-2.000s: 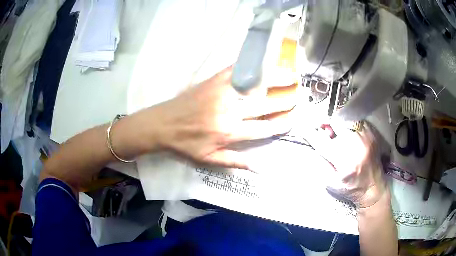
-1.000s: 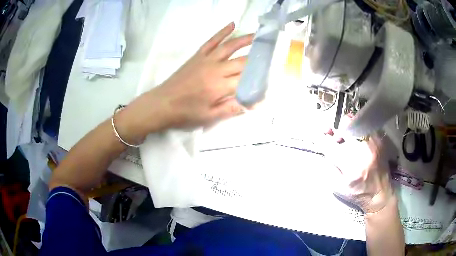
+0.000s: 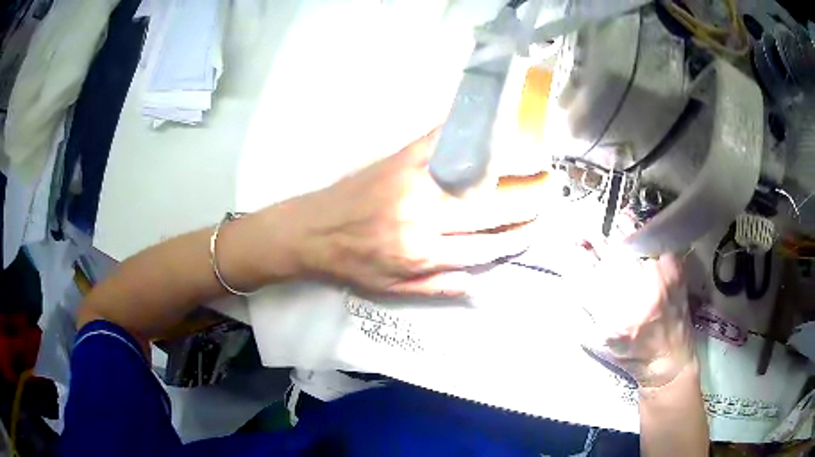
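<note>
White fabric (image 3: 304, 312) lies over the machine table, largely washed out by glare. My left hand (image 3: 393, 223) lies flat on it with fingers apart, pointing toward the needle area, partly under the grey lamp (image 3: 466, 125). My right hand (image 3: 639, 303) rests on the cloth just below the machine head; its fingertips are lost in glare, so its grip cannot be told. The sewing machine head (image 3: 706, 161) is at upper right, with the presser foot and needle parts (image 3: 613, 201) beneath it. An orange template strip (image 3: 535, 100) lies left of the head.
A stack of white cut pieces (image 3: 181, 67) lies at upper left. Cloth (image 3: 55, 80) is heaped at far left. Black-handled scissors (image 3: 742, 268), pink-handled snips (image 3: 720, 325) and a thin dark stick (image 3: 774, 335) lie at right. Ruler markings (image 3: 742, 406) run along the front edge.
My left hand lifted back toward the upper left, then came down and right onto the cloth near the needle. My right hand stayed near the needle. The whole view shifted slightly.
</note>
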